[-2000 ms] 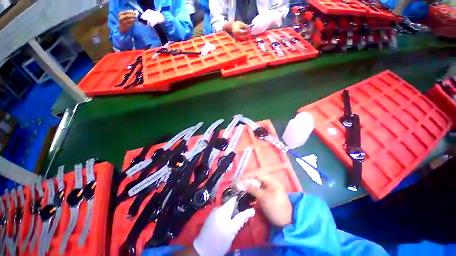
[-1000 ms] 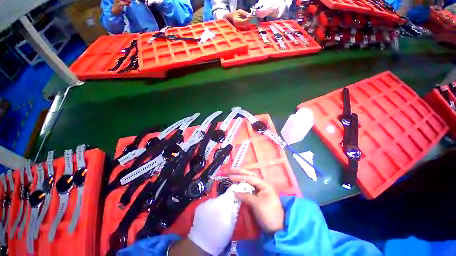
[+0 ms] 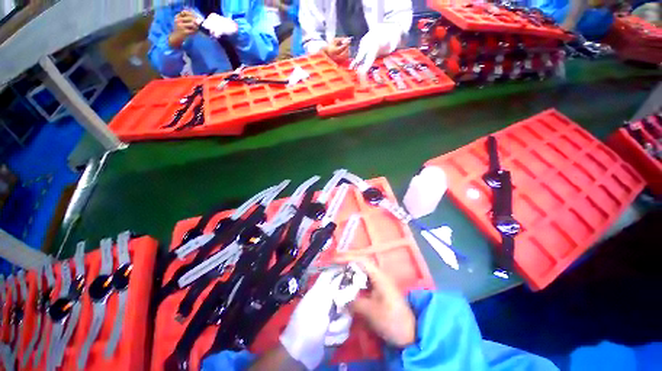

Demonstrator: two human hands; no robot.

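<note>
My left hand (image 3: 313,319), in a white glove, holds a wristwatch (image 3: 348,277) above the near right part of the centre red tray (image 3: 395,253). The watch's round face shows between the fingers; its strap is mostly hidden. My right hand (image 3: 386,303), bare, has its fingertips on the same watch from the right; a white scrap at the fingers cannot be told from the glove. A mixed pile of black-strap watches (image 3: 250,272) and grey-strap watches (image 3: 210,267) covers the left and middle of this tray.
Grey-strap watches lie in a row on the left tray (image 3: 149,290). A whitish bottle (image 3: 425,191), white scraps (image 3: 444,243) and a blue stick stand or lie right of centre. The right tray (image 3: 566,196) holds black-strap watches. Across the green bench are two people, more trays and a tray stack.
My left glove has opened out around the watch and its fingers now show apart below it. My right hand has shifted slightly right and down. A gloved hand across the bench has moved over its tray.
</note>
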